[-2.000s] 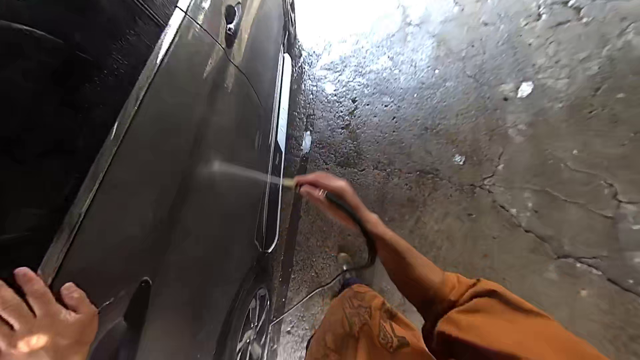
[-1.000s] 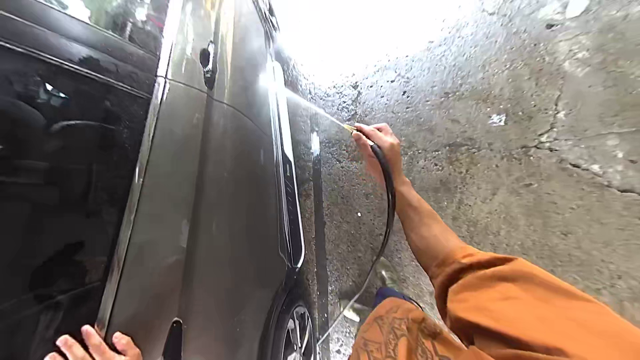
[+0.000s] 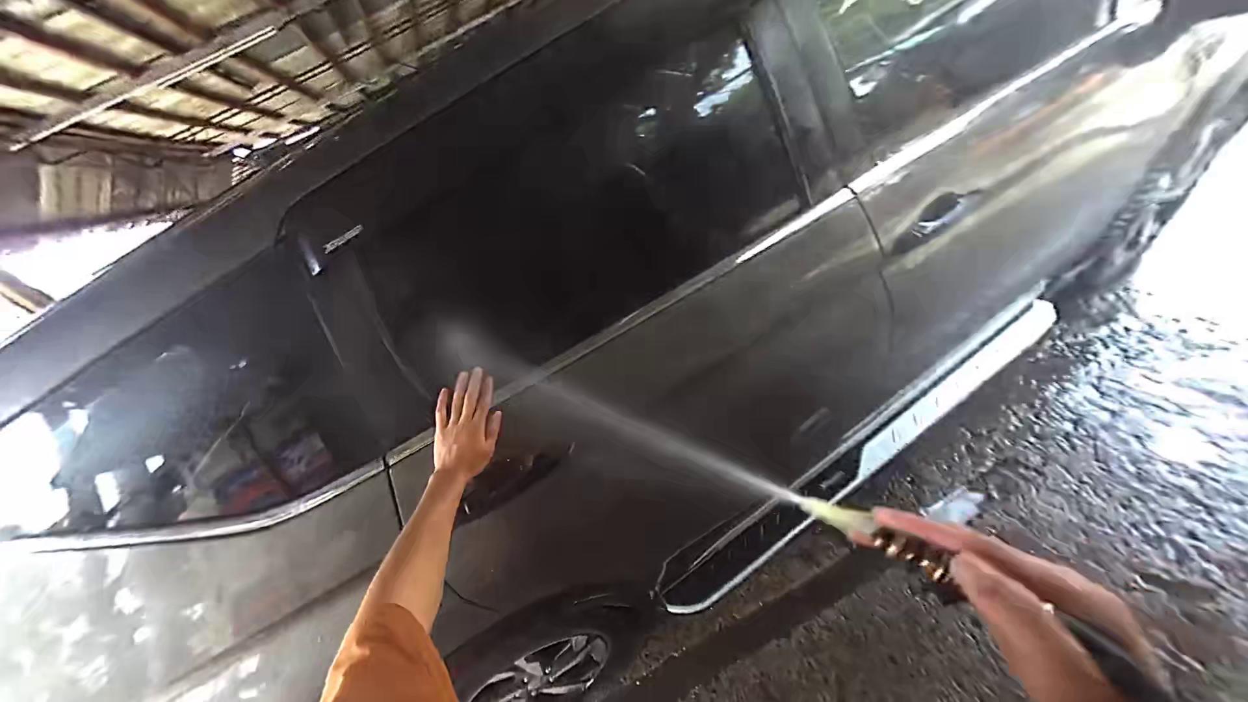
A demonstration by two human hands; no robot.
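Note:
My right hand (image 3: pixel 1014 575) grips a hose spray nozzle (image 3: pixel 843 517) with a pale tip and brass-coloured fittings; a dark hose runs back under the wrist. A narrow jet of water (image 3: pixel 634 429) leaves the tip and fans out against the lower part of the dark rear door window (image 3: pixel 585 205). My left hand (image 3: pixel 466 429) lies flat on the grey car's rear door, just below the window trim, with nothing in it. Close under its palm is the rear door handle (image 3: pixel 512 483), partly hidden.
A side step (image 3: pixel 916 419) runs low along the car, above wet, rough concrete (image 3: pixel 1033 429). The rear wheel (image 3: pixel 551 673) shows at the bottom edge. The front door handle (image 3: pixel 936 219) juts out at the right. A slatted roof (image 3: pixel 175 68) spans the upper left.
The water jet has moved from the lower side of the car to the rear door window. More of my left arm shows. The view has swung up toward the windows and roof.

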